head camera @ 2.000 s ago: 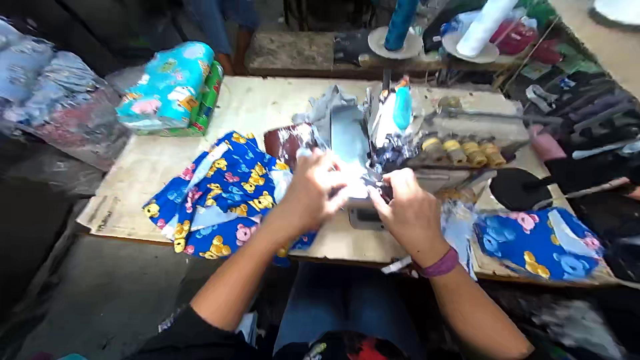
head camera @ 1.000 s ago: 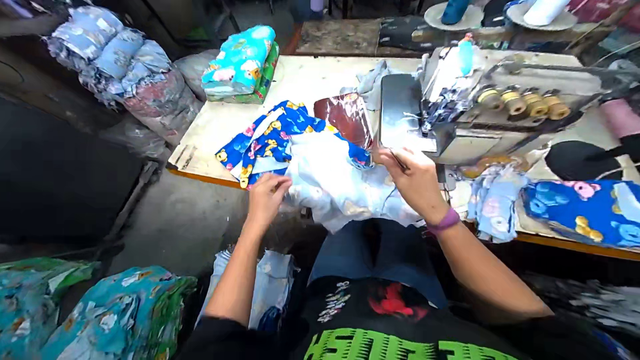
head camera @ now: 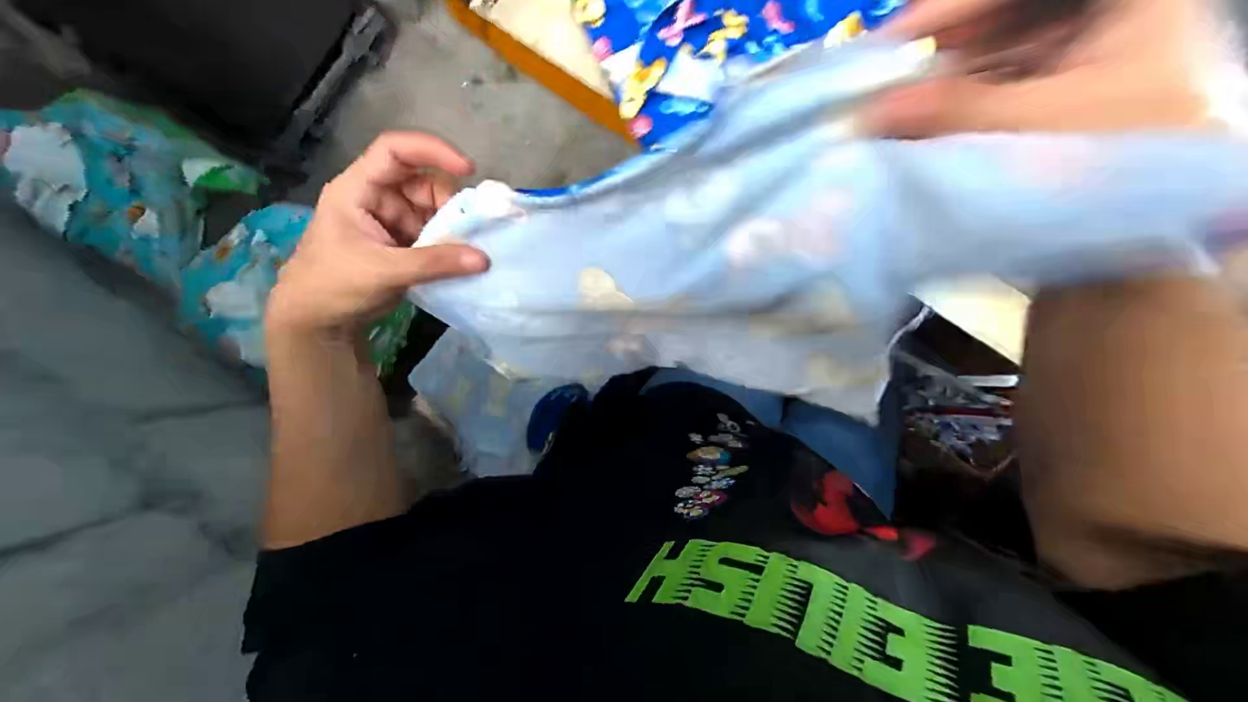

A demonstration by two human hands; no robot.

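Note:
A piece of blue fabric, its pale side showing [head camera: 682, 263], is stretched between my hands above my lap. My left hand [head camera: 380, 229] pinches its left end between thumb and fingers. My right hand [head camera: 1033, 88], blurred, grips the cloth near its upper right part; its fingertips are hard to make out. Behind it, blue printed fabric with yellow and pink figures [head camera: 673, 58] lies on the table. Another piece of pale blue fabric [head camera: 487, 400] hangs or lies lower down, beside my legs.
The table's orange edge [head camera: 546, 73] runs along the top. Teal printed fabric bundles [head camera: 117, 214] are at the left, over the grey floor [head camera: 419, 78]. A dark object [head camera: 195, 58] stands at the upper left. A cluttered dark area [head camera: 960, 419] shows right of my legs.
The view has swung down and left, so the sewing machine is out of sight. The pale cloth, over the table edge one second ago, is now held up and spread above my lap.

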